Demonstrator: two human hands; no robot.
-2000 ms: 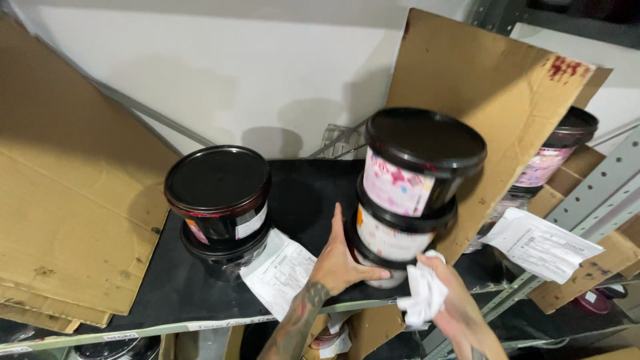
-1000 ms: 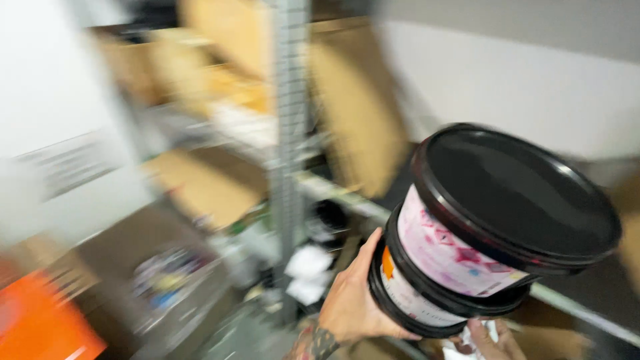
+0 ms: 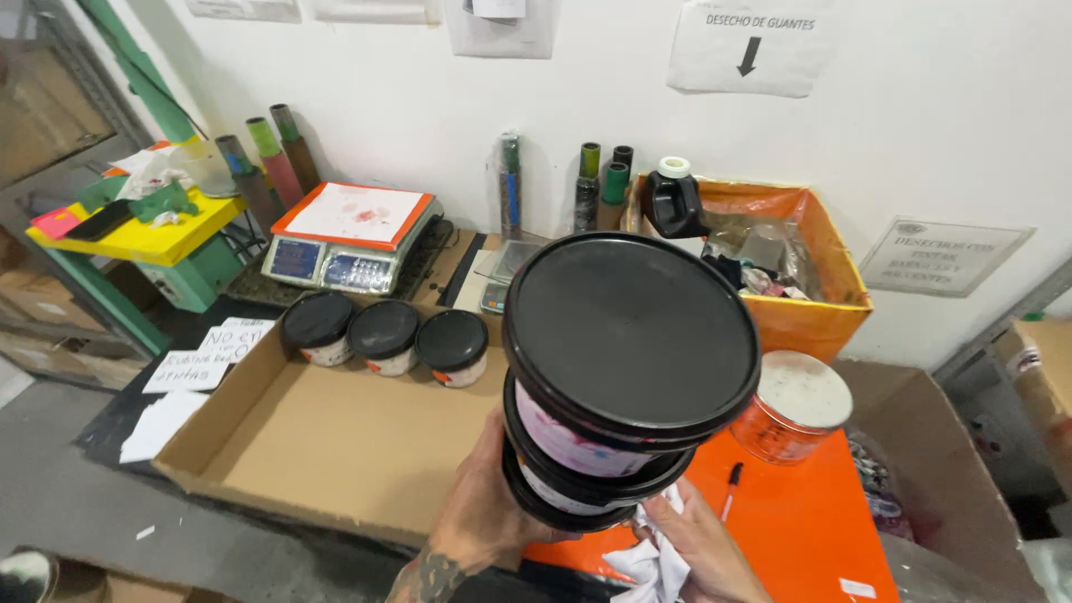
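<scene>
Both my hands hold a stack of black-lidded plastic tubs (image 3: 632, 331) in front of me. My left hand (image 3: 481, 502) grips the lower tub (image 3: 561, 494) from the left side. Under the stack on the right, my right hand (image 3: 703, 536) supports it and also holds a crumpled white cloth or paper (image 3: 653, 561). The upper tub's label is pink and white. Beyond my hands, several smaller black-lidded tubs (image 3: 383, 335) stand in a row at the back of a shallow cardboard tray (image 3: 335, 448). The undersides of the held tubs are hidden.
A digital scale (image 3: 356, 230) stands behind the tray. To the right are an orange-topped surface (image 3: 796, 511) with a pen (image 3: 731, 490), a tin with a pale lid (image 3: 796, 402), a yellow-orange box (image 3: 804, 322) with a black jug (image 3: 672, 201), and a large cardboard box (image 3: 938, 444).
Earlier the stacked tubs stood on a dark shelf with my hands at them; now they are lifted in both hands. The view has swung from the shelves to a bench by a white wall.
</scene>
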